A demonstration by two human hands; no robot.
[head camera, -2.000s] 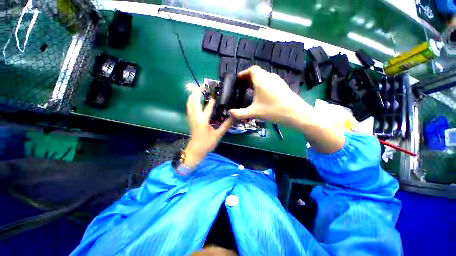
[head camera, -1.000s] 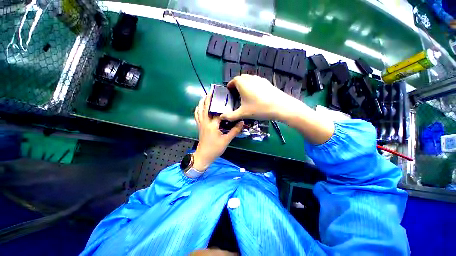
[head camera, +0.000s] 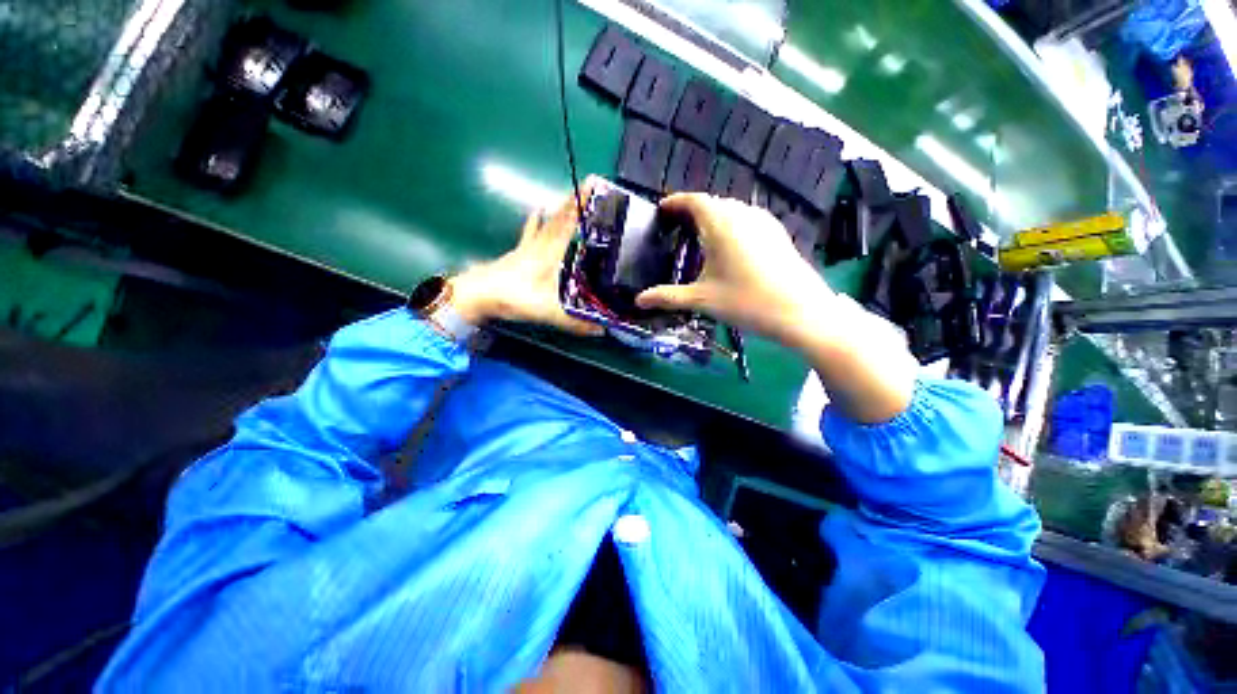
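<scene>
An open black and metallic device with red wires (head camera: pixel 606 292) lies near the bench's front edge, a thin black cable running up from it. My left hand (head camera: pixel 532 271) holds its left side. My right hand (head camera: pixel 733 271) grips a black part with a flat grey face (head camera: pixel 642 241) over the device's opening. My fingers partly hide where the part and the device meet. Dark tweezers (head camera: pixel 739 355) lie just right of the device, partly hidden.
Black housings (head camera: pixel 697 110) stand in rows behind the hands. Loose black parts (head camera: pixel 936 292) and a yellow can (head camera: pixel 1068 241) are at right. Glossy black blocks (head camera: pixel 322 95) sit at left on the green mat (head camera: pixel 421 136). A person's hand (head camera: pixel 1186 84) shows at far upper right.
The view has turned and shifted. The device now shows open with its red wires. My left hand has moved to the device's left side; the part in my right hand is over the opening.
</scene>
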